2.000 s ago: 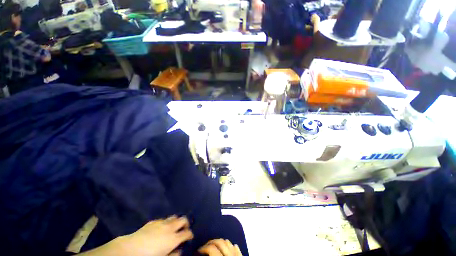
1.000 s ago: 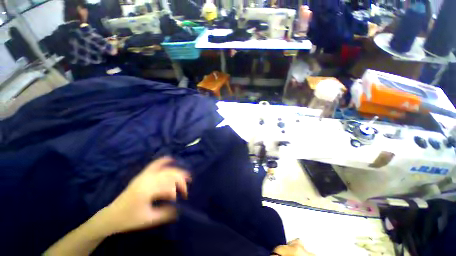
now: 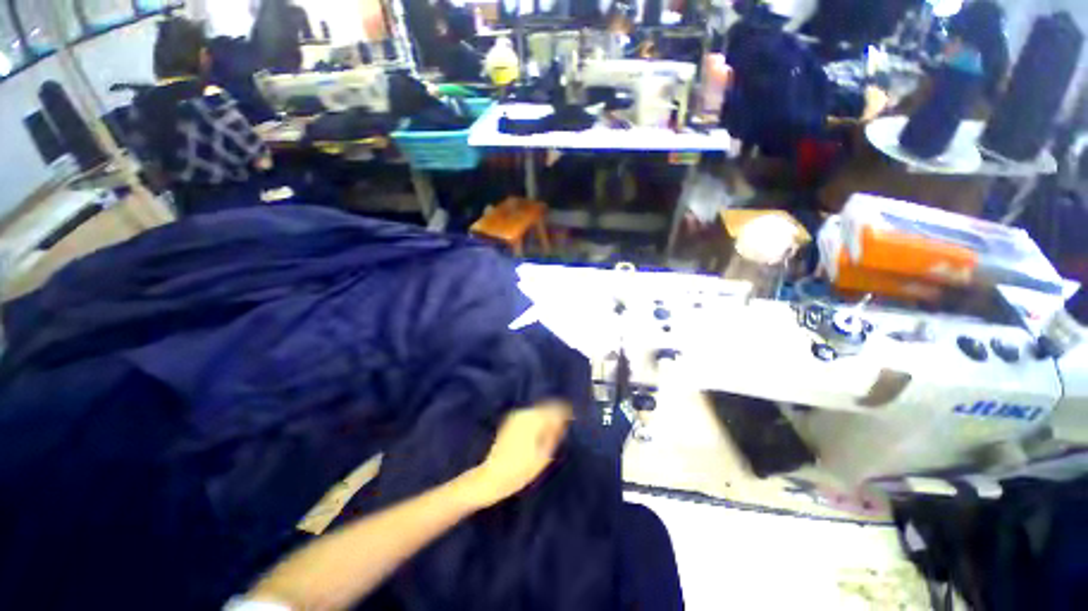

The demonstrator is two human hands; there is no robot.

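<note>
Dark navy cloth (image 3: 561,525) lies on the machine table, left of and below the needle area, and runs off the bottom edge. My left hand (image 3: 521,451) is on this cloth, blurred, fingers bent in; whether it grips a fold cannot be told. A large rumpled navy heap (image 3: 263,322) lies left of the machine. The white sewing machine head (image 3: 764,346) with blue lettering stands to the right of the cloth. The presser foot area (image 3: 632,412) shows at its left end, beside the cloth edge. My right hand is not in view.
A black smartphone (image 3: 766,436) lies under the machine arm. An orange and white box (image 3: 907,257) stands behind the head. Dark cloth (image 3: 1014,537) lies at the right. Beyond are a turquoise basket (image 3: 439,148), a wooden stool (image 3: 513,222) and a seated person (image 3: 203,137).
My left hand has moved right across the cloth towards the needle area. My right hand has left the picture at the bottom. The small pale mark on the cloth no longer shows.
</note>
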